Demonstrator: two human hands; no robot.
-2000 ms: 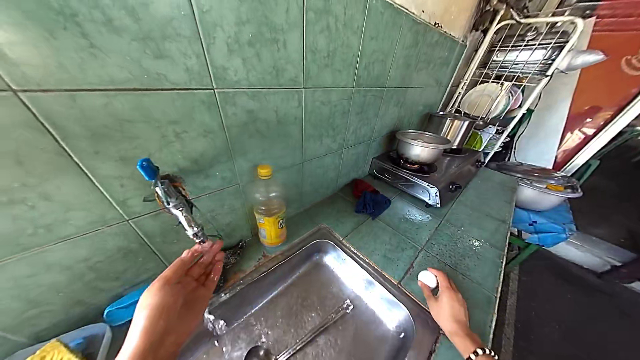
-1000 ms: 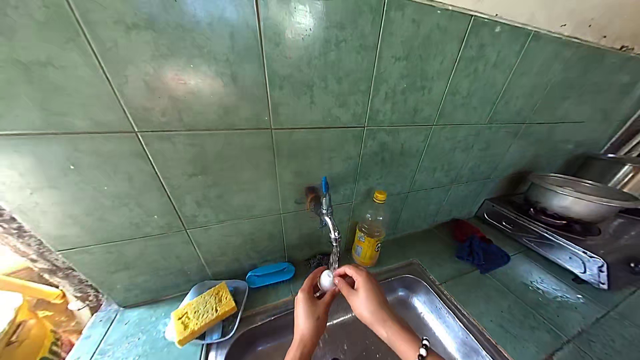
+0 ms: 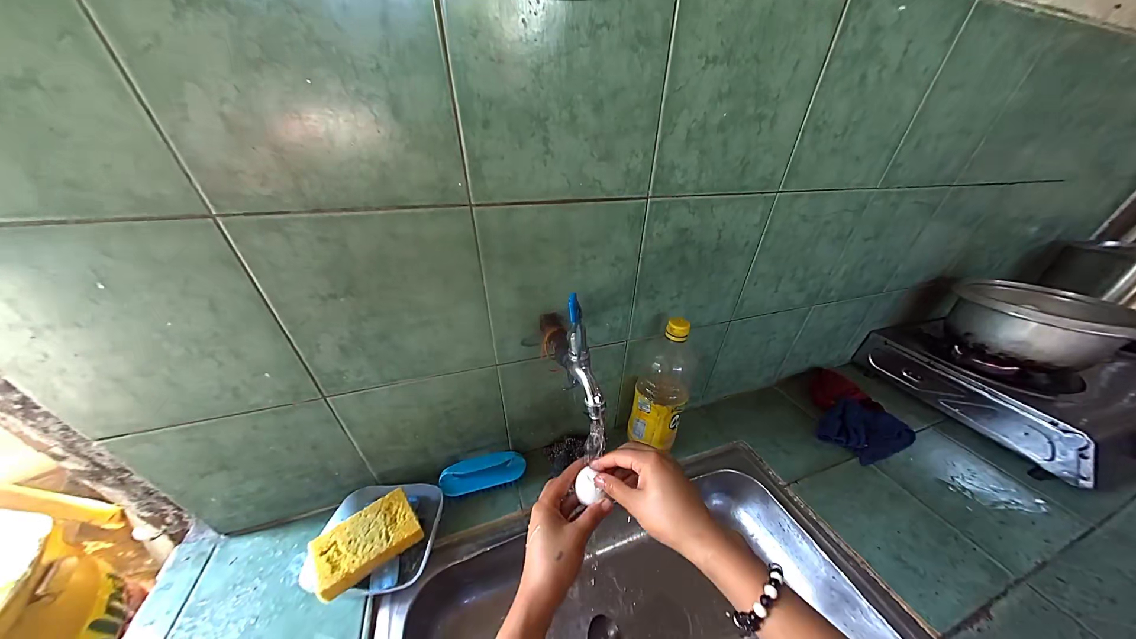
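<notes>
A white egg (image 3: 587, 486) is held under the running water of a metal faucet (image 3: 585, 377) with a blue lever. My left hand (image 3: 557, 532) grips it from the left and below. The fingers of my right hand (image 3: 652, 497) touch it from the right; a beaded bracelet (image 3: 765, 599) is on that wrist. Both hands are above the stainless steel sink (image 3: 754, 524), where water drips down. A plastic bottle (image 3: 661, 390) with a yellow cap stands behind the right hand.
A yellow sponge (image 3: 366, 543) rests on a plastic container (image 3: 430, 532) at left, near a blue brush (image 3: 482, 473). Right of the sink lie dark blue and red cloths (image 3: 863, 429), beside a gas stove (image 3: 994, 390) bearing a metal pot (image 3: 1038, 319). A tiled wall (image 3: 355, 293) rises behind.
My right hand, with the egg over the right counter two seconds ago, has moved to the faucet beside my left hand. Water now runs over the egg. The view has swung left.
</notes>
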